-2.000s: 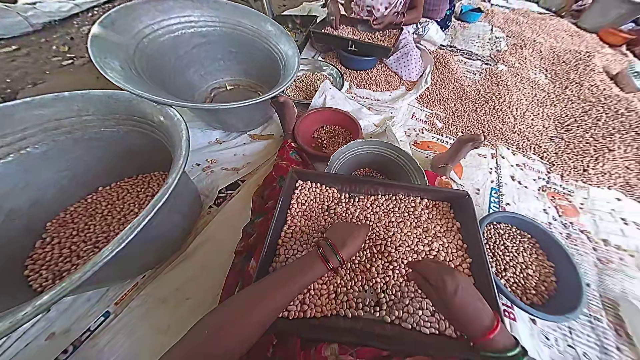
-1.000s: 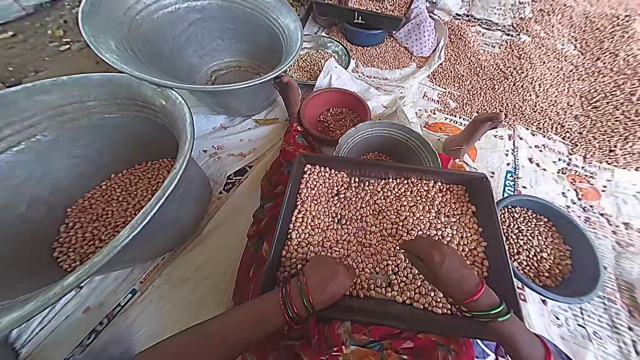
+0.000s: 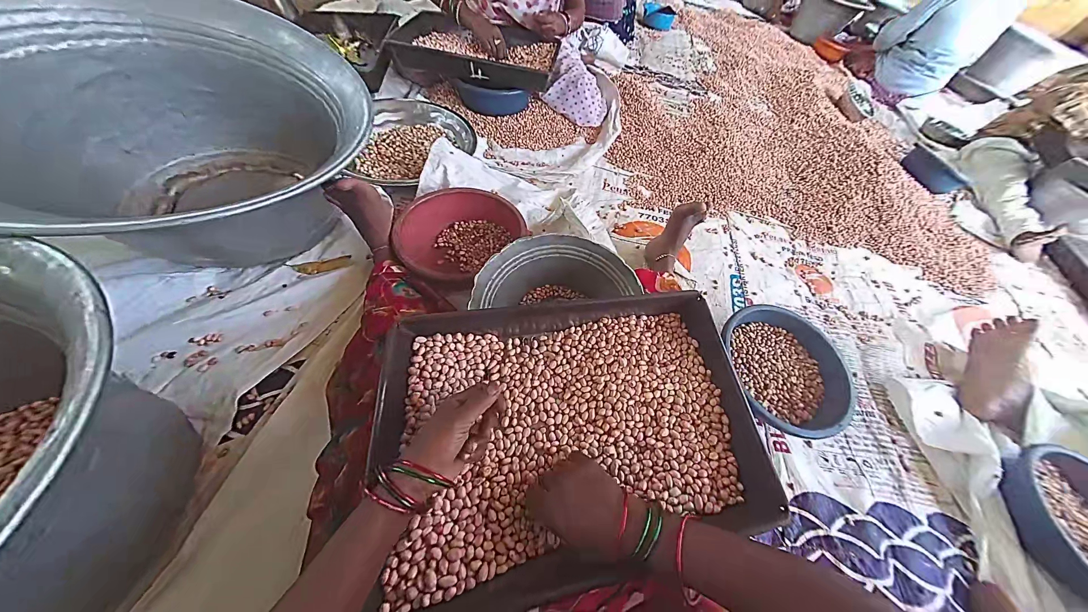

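Observation:
A dark rectangular tray (image 3: 765,510) full of pinkish-brown nuts or beans (image 3: 612,382) rests on my lap. My left hand (image 3: 455,425), with red and green bangles at the wrist, is over the left part of the nuts, its fingers curled; whether it holds any cannot be told. Low in the middle of the tray, my right hand (image 3: 582,501) touches the nuts with its knuckles up and its fingertips hidden. Just beyond the tray stand a grey bowl (image 3: 544,255) and a red bowl (image 3: 416,221), each with some nuts inside. A blue-grey bowl (image 3: 841,399) of nuts is at the tray's right.
Two large metal tubs (image 3: 353,110) (image 3: 93,340) stand at my left. A metal plate (image 3: 463,127) of nuts lies beyond the red bowl. Another person's hands (image 3: 489,38) are over a similar tray ahead. A wide heap of nuts (image 3: 765,136) covers the printed sheets at the upper right.
My left hand has moved from the tray's near edge up to its left part, and its fingers now show. The view has shifted, bringing more of the right side into sight.

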